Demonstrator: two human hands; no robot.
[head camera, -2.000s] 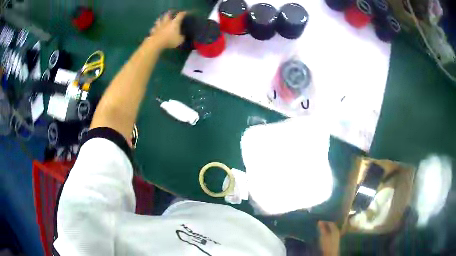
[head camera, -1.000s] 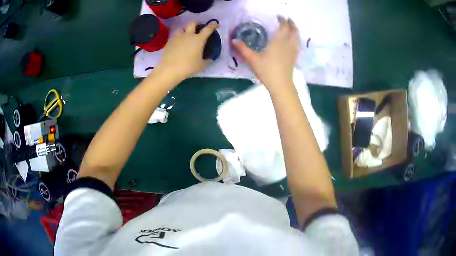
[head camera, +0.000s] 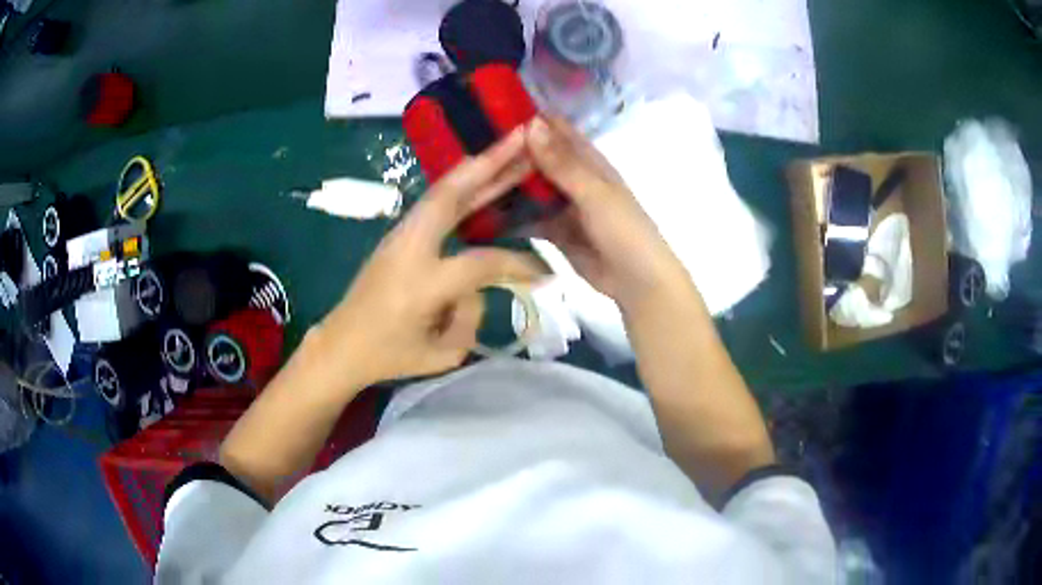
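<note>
A red speaker with a black strip is held up between both hands above the bench, tilted. My left hand is at its lower left side, fingers against it. My right hand is at its lower right side, fingertips meeting the left fingers. A bagged speaker in clear film stands on the white board, and a dark speaker is just left of it. The white stack lies partly behind my right hand.
A cream tape ring lies near my body, partly behind my left hand. A white-handled tool and yellow scissors lie left. More speakers are above the red crate. An open cardboard box is right.
Both hands have moved back from the white board toward my body, and a red speaker is now held between them. The bagged speaker stays on the board, no longer touched by my right hand.
</note>
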